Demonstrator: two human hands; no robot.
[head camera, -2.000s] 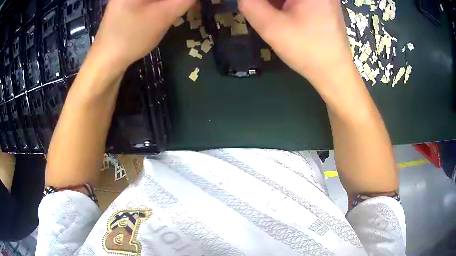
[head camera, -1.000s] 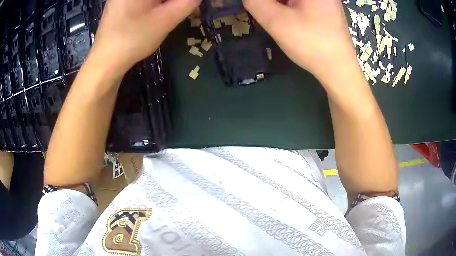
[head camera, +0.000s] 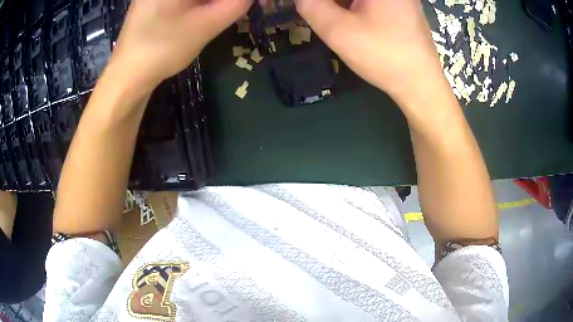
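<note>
A black glossy phone housing (head camera: 303, 77) with a cut-out lies between my hands, its upper part at the top edge of the picture and its lower end towards me. My left hand (head camera: 182, 28) is at its upper left and my right hand (head camera: 358, 38) at its upper right. The fingertips of both hands are cut off by the top edge, so their grip is hidden. Cream-yellow square pieces (head camera: 242, 90) lie loose under and beside the housing, and some show through its cut-out.
A black shiny blister tray (head camera: 200, 135) with housings in its pockets fills the left. Cream and white strip pieces (head camera: 480, 53) lie scattered at right on the dark green mat (head camera: 314, 148). A dark flat item (head camera: 539, 14) lies at upper right. Another person's dark sleeve shows at lower left.
Over the two seconds the housing has shifted slightly towards me and tilted, and more of its lower end shows below my hands. Both hands have stayed nearly in place.
</note>
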